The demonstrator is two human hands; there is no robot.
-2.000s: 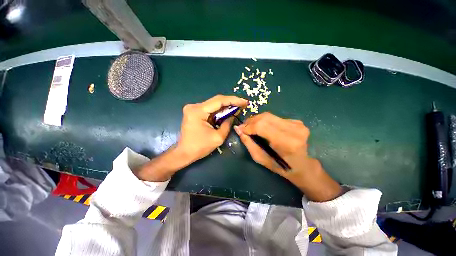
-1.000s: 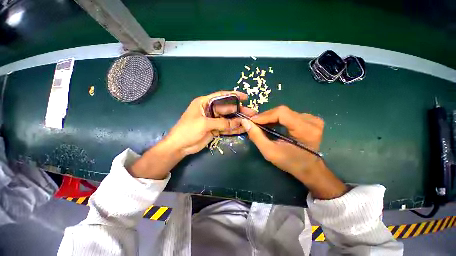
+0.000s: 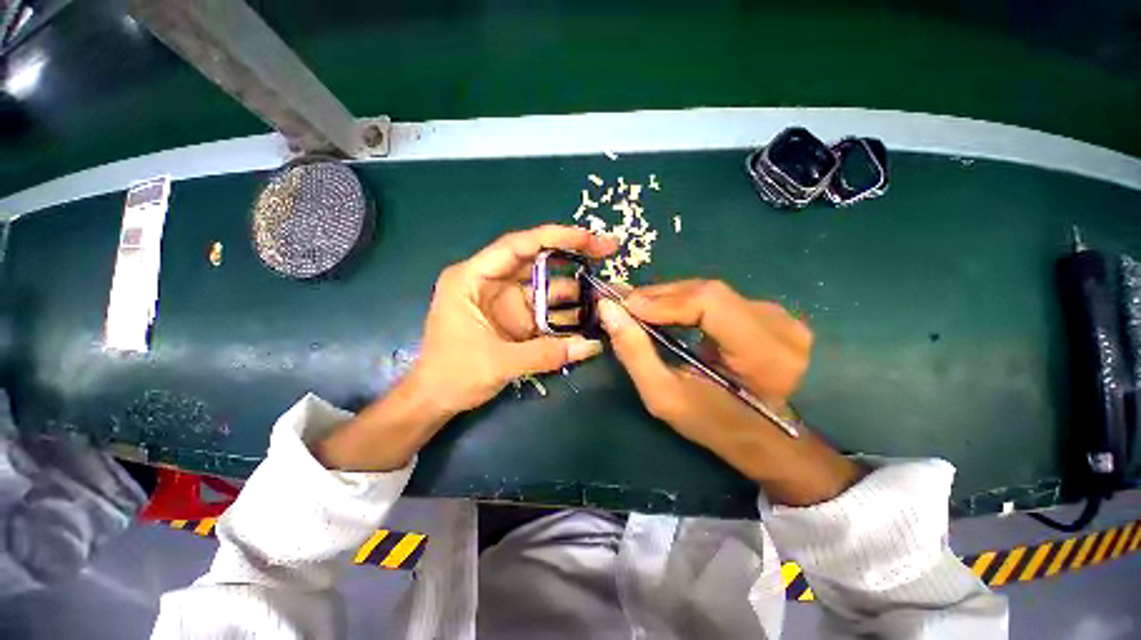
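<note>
My left hand holds a dark watch case frame with a silvery rim, tilted, its open centre showing fingers behind. My right hand holds slim tweezers like a pen, their tip at the right side of the frame. Whether the tip grips a small piece cannot be told. A loose pile of cream bits lies just beyond my hands. A few more bits lie below my left hand, partly hidden by it.
Several stacked watch frames lie at the back right by the pale rail. A round mesh-like disc and paper label strip lie left. An electric screwdriver lies far right. A red stool shows below the bench edge.
The watch frame has been turned in my left hand and now stands more upright. The tweezers tip has moved slightly up and left at its side. The whole view has shifted a little.
</note>
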